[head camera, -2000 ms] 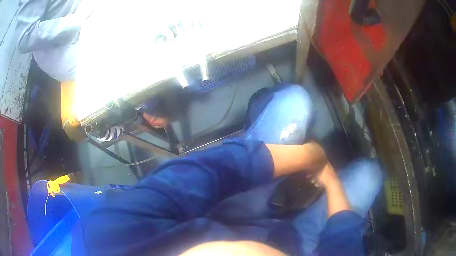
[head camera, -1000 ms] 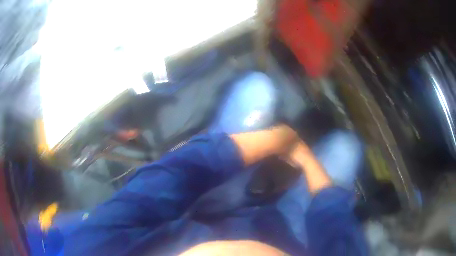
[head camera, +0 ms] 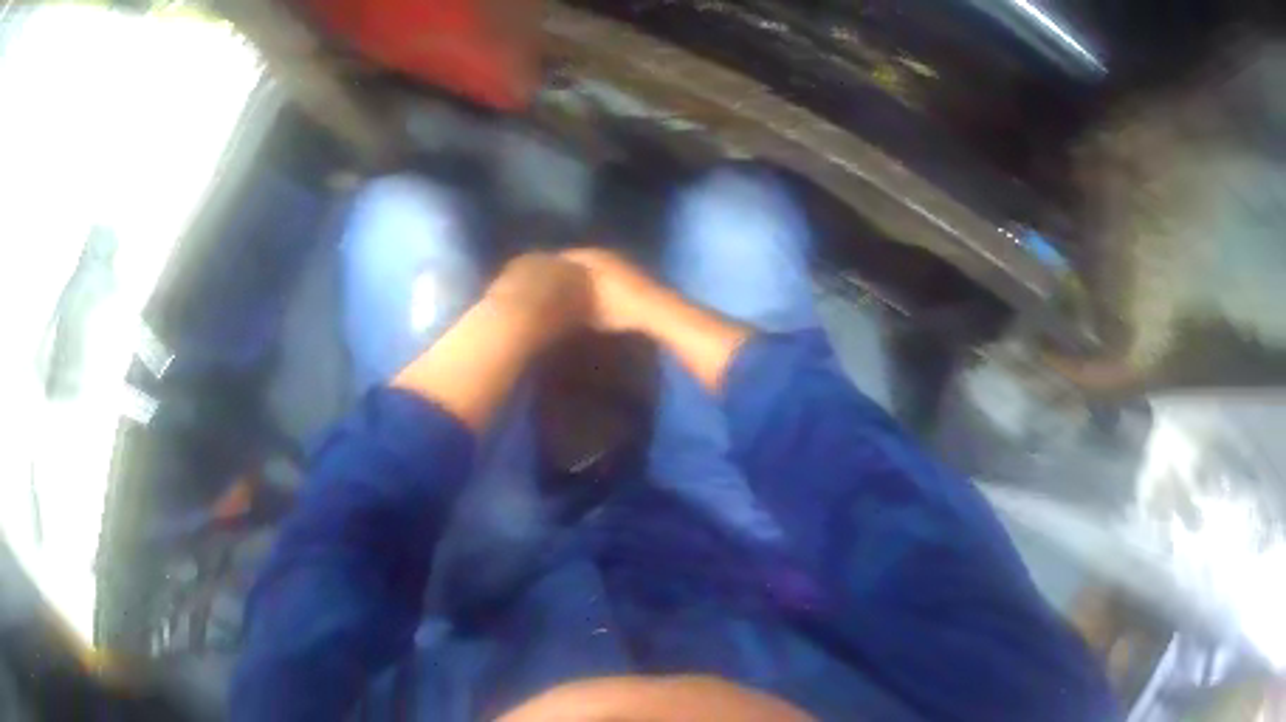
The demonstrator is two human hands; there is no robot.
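Note:
My left hand (head camera: 539, 294) and my right hand (head camera: 604, 286) meet between my knees in the middle of the view. They are clasped or laid one on the other. The picture is blurred, so the fingers do not show clearly and I cannot tell if anything is held. A dark patch below the hands, between my thighs, is the seat or a shadow; I cannot tell which.
The glaring white work table (head camera: 85, 212) fills the left side. The red guard door panel (head camera: 444, 43) hangs at the top left. Dark machine rails (head camera: 846, 155) run diagonally across the upper right. A pale, bright object (head camera: 1220, 480) is at the right edge.
The view has turned to the right: the table and red panel have shifted left, and more of the machine shows. The blue bin has left the picture. My hands stay together between my knees.

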